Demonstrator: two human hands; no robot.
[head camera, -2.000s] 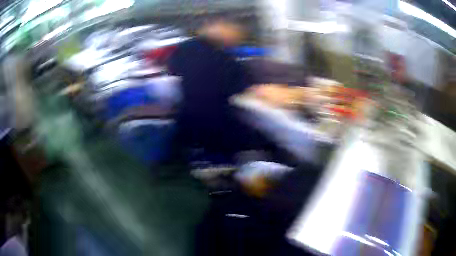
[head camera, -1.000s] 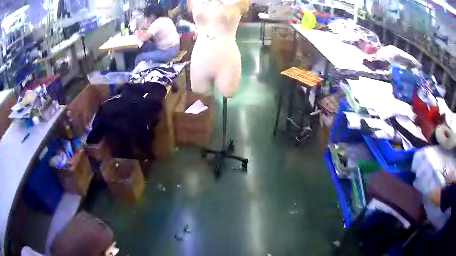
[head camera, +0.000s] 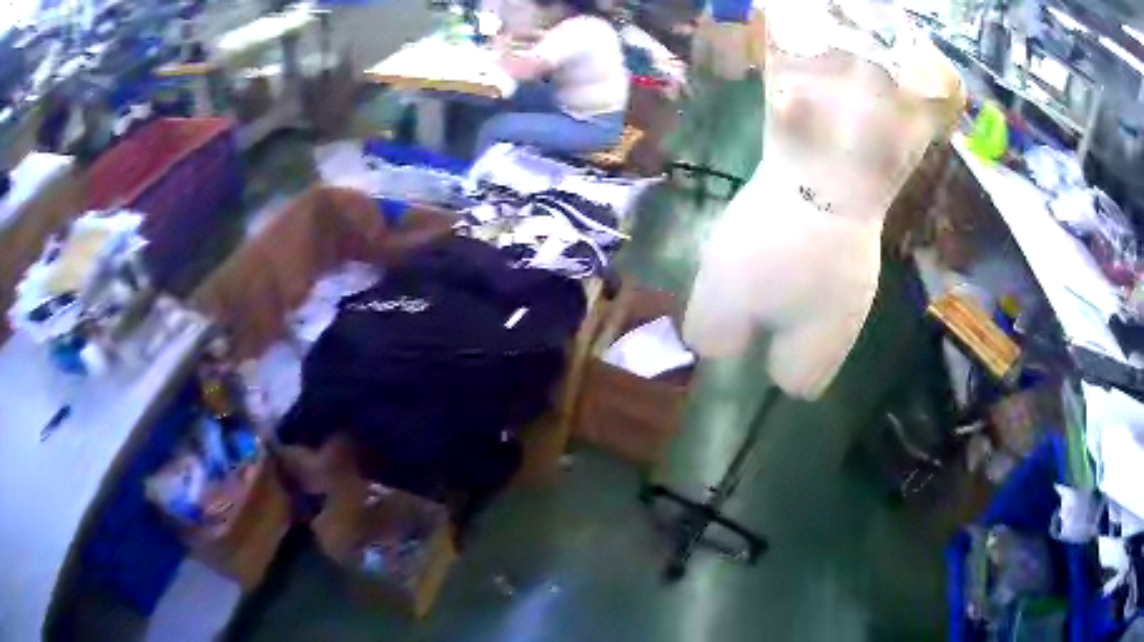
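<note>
No hand of mine shows in the head view. A beige dress form (head camera: 803, 213) on a black wheeled stand (head camera: 705, 520) stands in the aisle right of centre, tilted in the picture. Left of it, a large heap of dark cloth (head camera: 439, 351) lies over brown cartons, with a small white mark on it. White and dark striped-looking cloth pieces (head camera: 546, 213) lie behind the dark heap. A brown carton (head camera: 634, 408) with a white piece (head camera: 649, 346) on top stands between the heap and the stand.
A pale table (head camera: 94, 439) curves along the left edge, with a small dark tool on it. Open cartons (head camera: 389, 539) stand on the green floor. A person (head camera: 571, 82) sits at a far table. A slatted stool (head camera: 975, 334), blue crates (head camera: 1004, 539) and a long table are at right.
The view has come closer and swung left. The dress form now appears larger and further right, and the dark heap nearer the centre. The person at the right edge has left the picture.
</note>
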